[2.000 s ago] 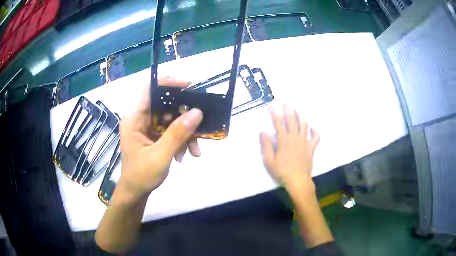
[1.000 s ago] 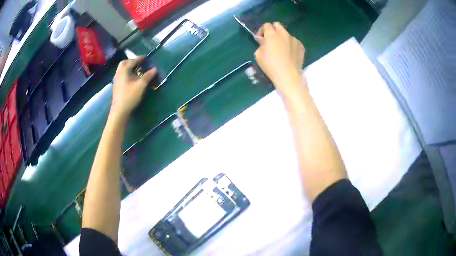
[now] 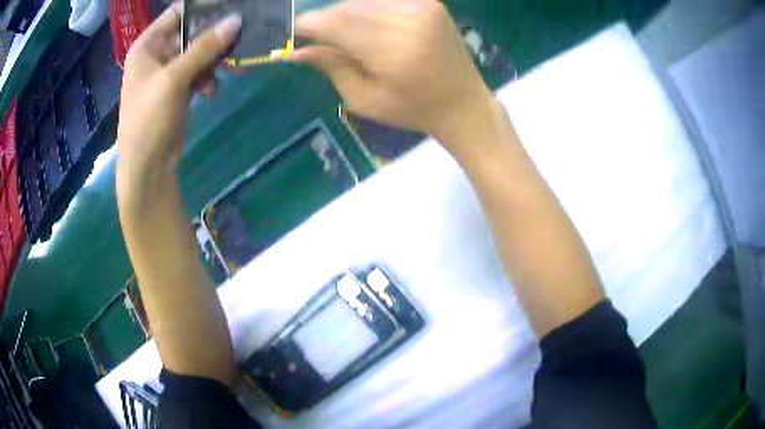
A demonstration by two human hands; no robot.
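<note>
A phone middle frame point(image 3: 260, 29) is held up at the top edge, its dark plate end with an orange-gold strip towards me; its far part is cut off. My left hand point(image 3: 172, 67) grips its left side, thumb on the dark plate. My right hand point(image 3: 394, 63) is at its right corner with the fingers bent against it; the fingertips are partly hidden. Two overlapping middle frames lie on the white work sheet point(image 3: 470, 251); the upper one point(image 3: 289, 356) has a dark plate end. A row of frames lies on the green conveyor belt point(image 3: 277, 100), one of them just beyond the sheet point(image 3: 277, 193).
A dark ribbed tray point(image 3: 63, 142) lies across the belt at the left, with a red tray point(image 3: 10, 201) at its side. More frames show at the lower left point(image 3: 138, 402), partly cut off. Printed sheets point(image 3: 730, 126) lie at the right.
My left hand has lifted a frame from over the belt towards the top edge. My right hand has moved left from the belt to that frame. The view has shifted slightly.
</note>
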